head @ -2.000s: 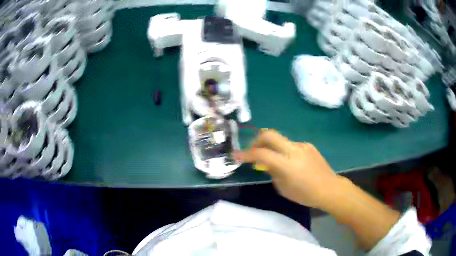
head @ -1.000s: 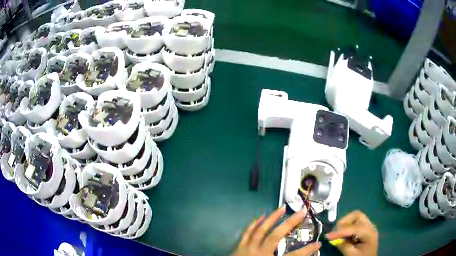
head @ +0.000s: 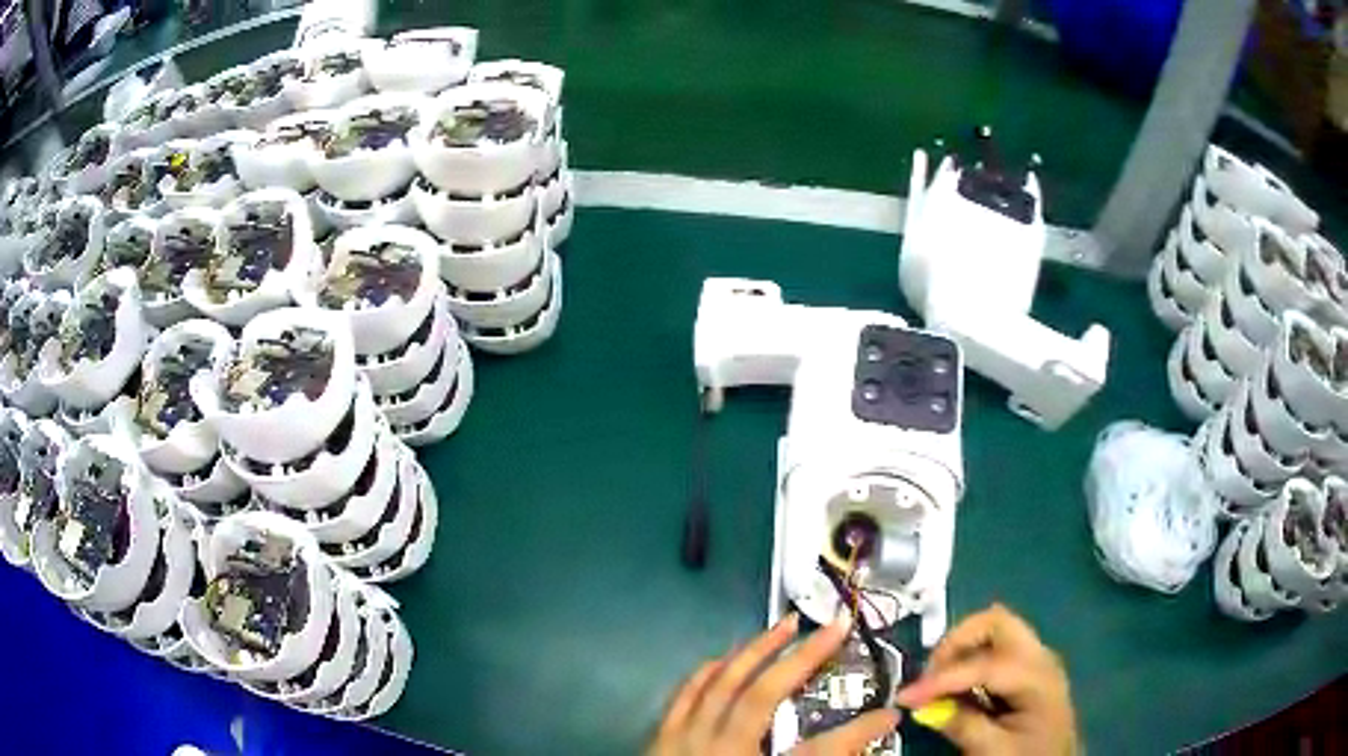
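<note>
A white camera body [head: 875, 443] lies on the green bench with its black lens panel [head: 906, 378] up and its round cavity open. A wire harness [head: 860, 598] runs from the cavity to the board in the rear cover [head: 840, 700], just below the body. My left hand [head: 751, 697] lies over the rear cover's left side and steadies it, fingers spread. My right hand [head: 998, 687] pinches a yellow hand tool [head: 934, 713] at the cover's right edge. The tool's tip and the plug ends are too small to tell.
Stacked shells [head: 281, 384] fill the left side, and more stacked shells [head: 1283, 384] stand at the right. A second camera body [head: 976, 259] lies behind the first. A pale loose bundle [head: 1150, 507] is on the right. A black-ended cable [head: 696, 510] lies left of the body.
My left hand, out of view two seconds ago, is now on the rear cover. My right hand remains beside the cover with the tool. The camera view has shifted.
</note>
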